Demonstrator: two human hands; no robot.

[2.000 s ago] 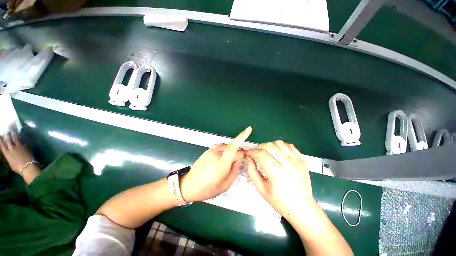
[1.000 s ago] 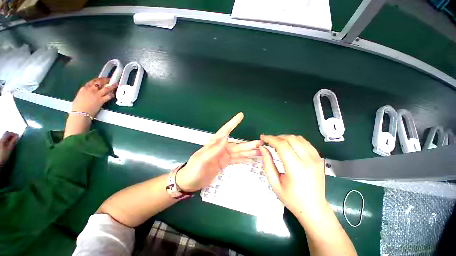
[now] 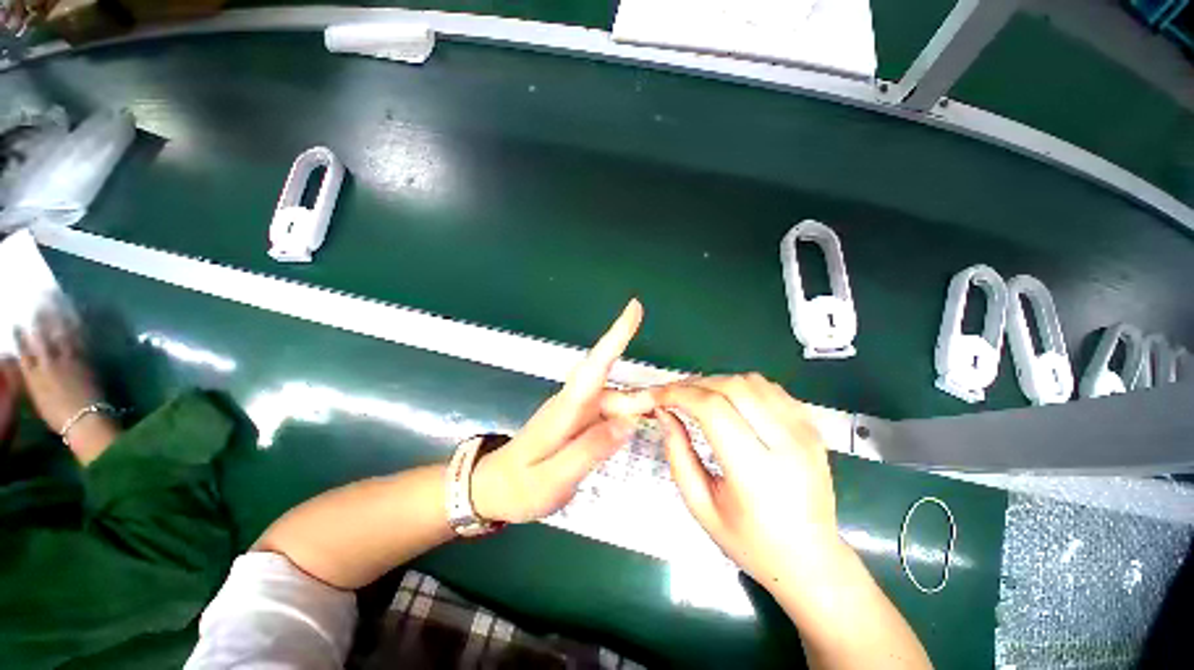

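A white label sheet with faint printed marks lies on the green bench under my hands. My left hand is over its left part, index finger pointing up and away, the other fingertips meeting those of my right hand. My right hand is over the sheet's right part, fingers bent and pinched at my left fingertips. Whether a sticker is between the fingertips is too small to tell. White loop-shaped plastic housings lie on the belt beyond, one ahead to the right and one at the left.
More housings lie at the right of the belt behind a grey metal frame. A rubber band and bubble wrap are at the right. A green-sleeved worker and plastic bags are at the left.
The housings on the belt have shifted left. The other worker's hand reached to the left pair and drew back; one housing remains there. My hands parted slightly, then came back together at the fingertips.
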